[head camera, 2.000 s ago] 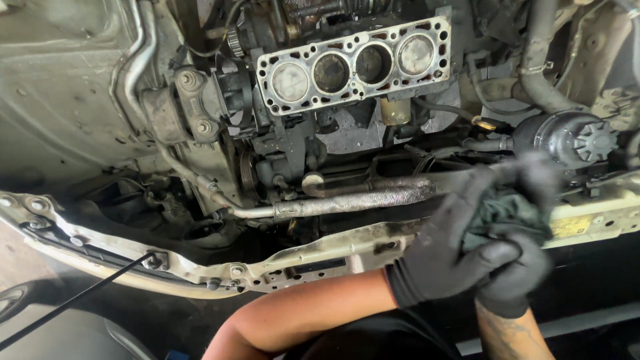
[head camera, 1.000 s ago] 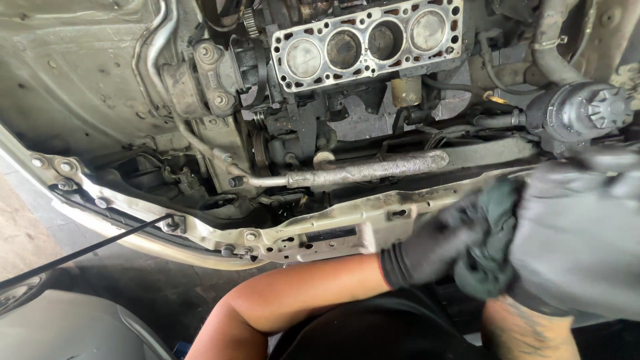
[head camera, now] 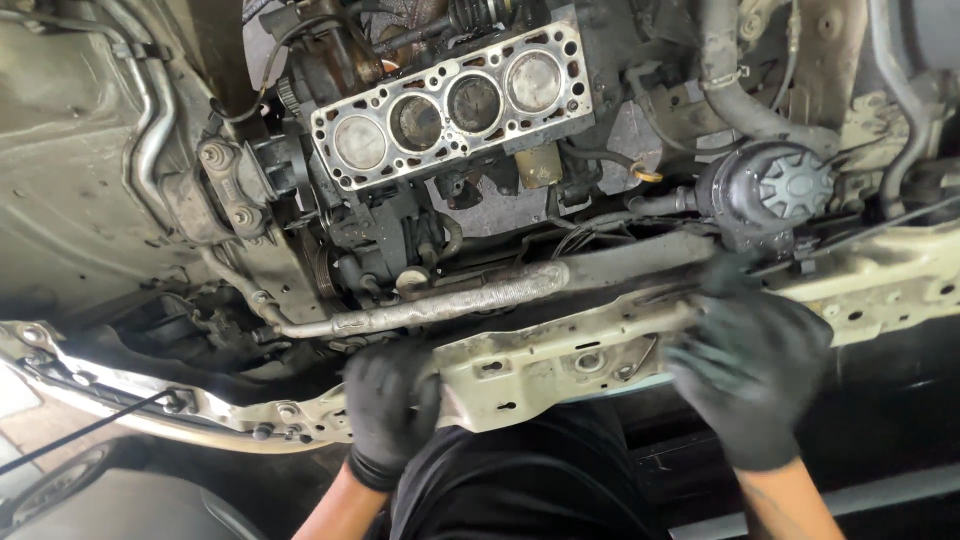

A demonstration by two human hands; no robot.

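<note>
My left hand point(head camera: 394, 405), in a black glove, curls over the edge of the beige front crossmember point(head camera: 480, 382) of a car's engine bay. At the right, my gloved right hand point(head camera: 750, 367) is slightly blurred and has a dark green cloth point(head camera: 712, 349) bunched in it, against the same crossmember. Beyond both hands lies an engine block point(head camera: 457, 105) with its head off, its pistons and bores showing. A foil-wrapped pipe point(head camera: 465, 300) runs between the block and the crossmember.
A black reservoir with a ribbed cap point(head camera: 795, 184) stands just beyond my right hand. An engine mount point(head camera: 229, 184) is left of the block. A thin black rod point(head camera: 90, 431) meets the crossmember at the left. A yellow dipstick handle point(head camera: 646, 174) sticks up near the reservoir.
My hands were together at the right around the green cloth; now they are apart. The left one has moved left onto the crossmember, and the cloth is in the right one.
</note>
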